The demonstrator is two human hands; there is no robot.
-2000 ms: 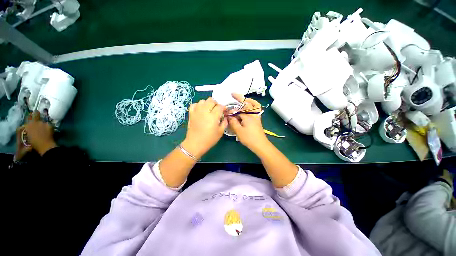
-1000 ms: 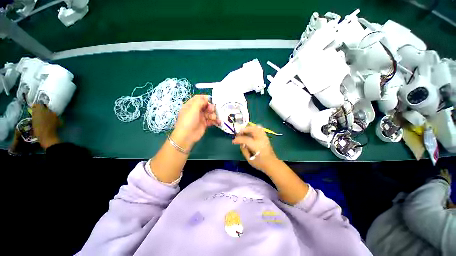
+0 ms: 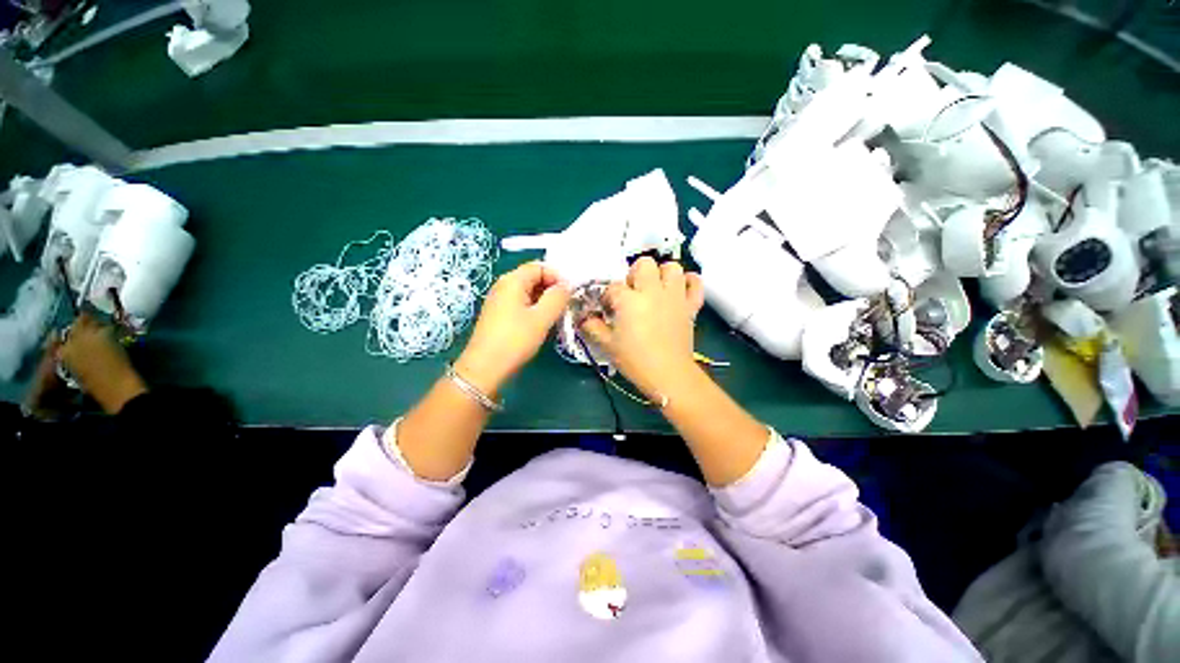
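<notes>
A white camera housing (image 3: 608, 223) lies in front of me, its flat antenna (image 3: 524, 242) pointing left. Its round open end (image 3: 568, 339) faces me, partly covered by my hands. My left hand (image 3: 527, 311) is at the left rim with thumb and index fingertips together; whether they pinch a wire is too small to tell. My right hand (image 3: 651, 324) lies over the opening's right side, fingers bent; what its fingertips touch is hidden. A thin dark wire (image 3: 613, 404) hangs from the opening towards me. A yellow tool tip (image 3: 712, 361) shows beyond my right hand.
A tangled heap of thin white cord (image 3: 434, 288) lies left of the housing. A large pile of white cameras (image 3: 828, 181) stands close on the right, with a yellow packet (image 3: 1077, 369). Another person's hands (image 3: 97, 363) work at white housings (image 3: 142, 246) far left. A pale rail (image 3: 453, 131) runs behind.
My right hand has moved up from below the opening to over its right side. My left hand stays near the left rim. The dark wire now hangs down towards me.
</notes>
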